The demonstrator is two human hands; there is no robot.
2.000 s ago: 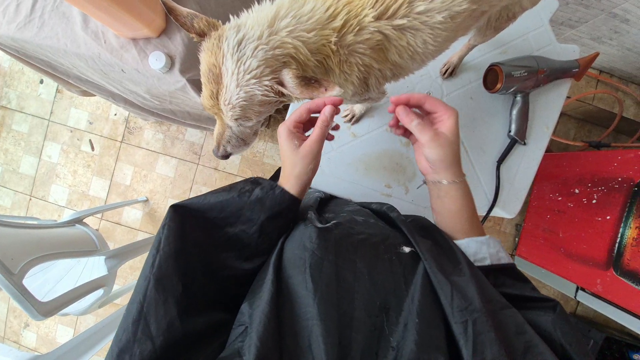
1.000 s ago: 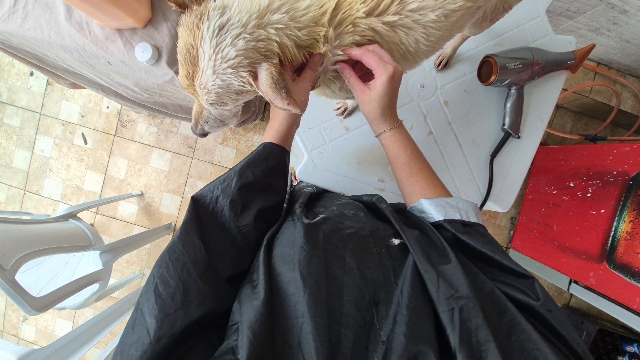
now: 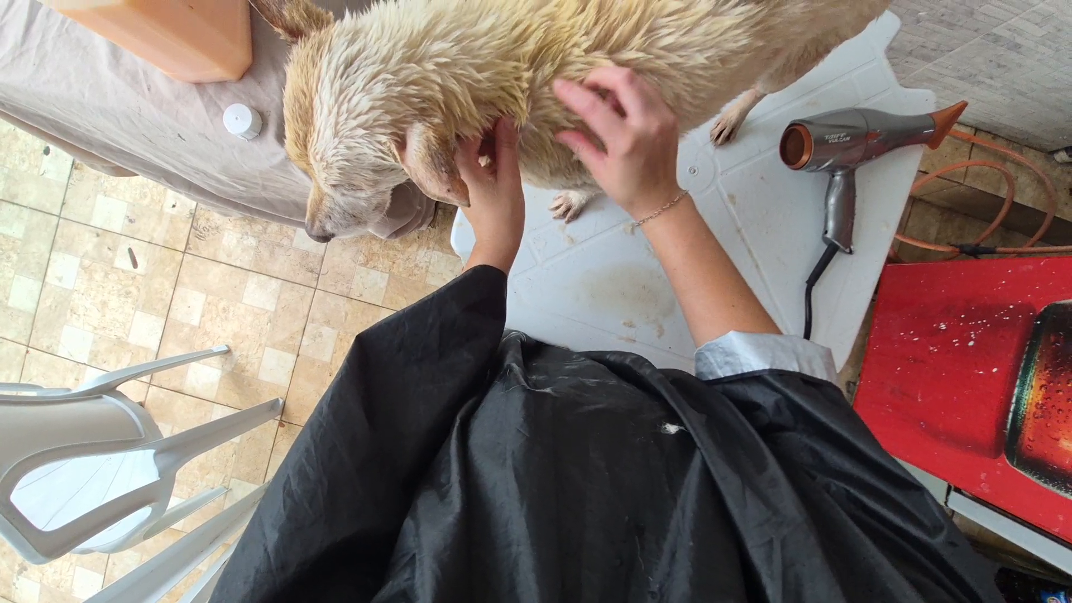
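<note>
A light-coloured dog (image 3: 469, 71) with damp, clumped fur stands on a white plastic table (image 3: 620, 293), its head turned to the left. My left hand (image 3: 496, 188) is at the dog's neck, just behind its hanging ear (image 3: 435, 163); the fingertips are partly sunk in the fur, so whether they pinch it cannot be told. My right hand (image 3: 624, 138) is over the dog's shoulder with thumb and fingers apart and nothing seen between them. A grey hair dryer (image 3: 863, 138) with an orange nozzle lies on the table at the right.
A cloth-covered surface (image 3: 159, 126) at upper left holds an orange container (image 3: 176, 33) and a white cap (image 3: 242, 121). White plastic chairs (image 3: 79, 419) stand at lower left. A red surface (image 3: 946, 360) is at right, below an orange hose (image 3: 1005, 184). The dryer's black cord (image 3: 811, 289) hangs toward me.
Two seconds ago both hands were off the dog, in front of it. One second ago both were at its neck fur. Since then my right hand has come away from my left, its fingers spreading.
</note>
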